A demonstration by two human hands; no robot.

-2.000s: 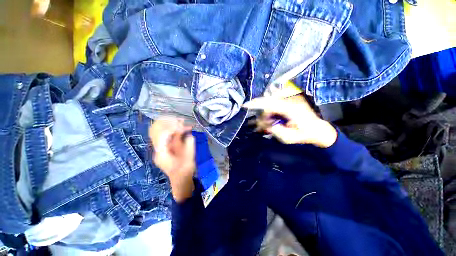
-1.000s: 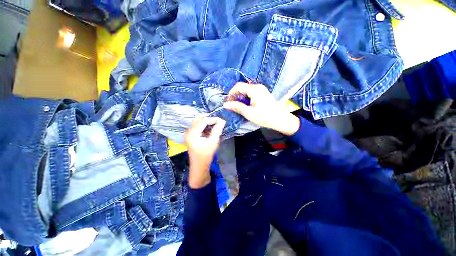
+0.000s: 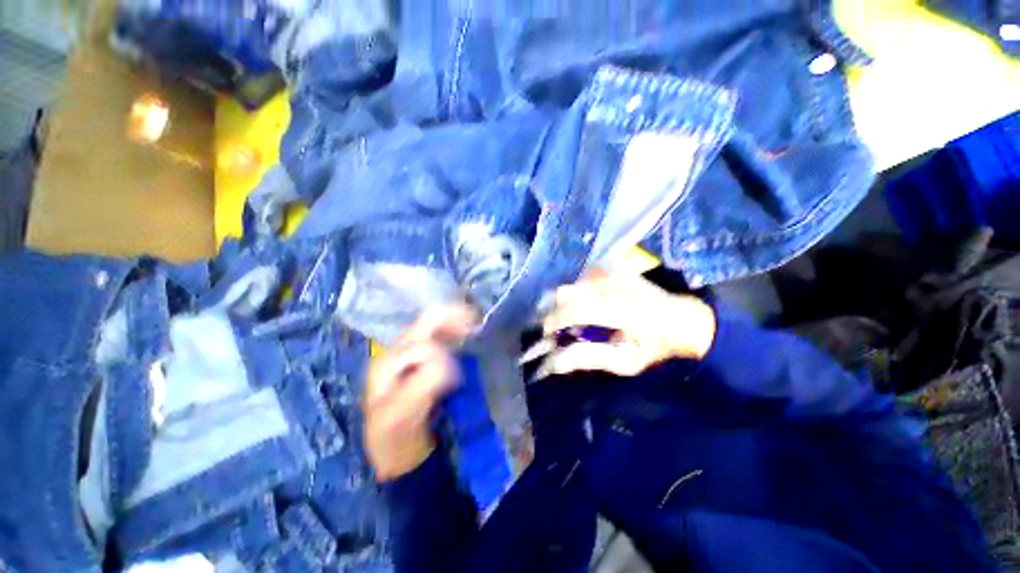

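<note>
A mid-blue denim jacket (image 3: 425, 168) lies spread in front of me, blurred. One cuff (image 3: 498, 252) faces me with its pale inside showing. My left hand (image 3: 412, 386) is at the cuff's lower left edge, fingers bent and blurred; whether it pinches the cloth is unclear. My right hand (image 3: 615, 327) is just right of and below the cuff, fingers curled around a small dark purplish tool, likely thread snips (image 3: 587, 334), mostly hidden in the palm. A second stitched cuff or band (image 3: 666, 106) lies above my right hand.
Heaped denim jackets (image 3: 213, 403) with pale insides lie at left. A brown board (image 3: 117, 168) stands at far left beside the yellow tabletop (image 3: 248, 157). Dark speckled garments (image 3: 967, 414) and a blue crate (image 3: 962, 185) are at right. A blue item (image 3: 479, 431) shows below my left hand.
My hands came together at the cuff, then moved apart and down, the right one lower and to the right. The cuff's pale opening shows again between them. The camera view has also shifted.
</note>
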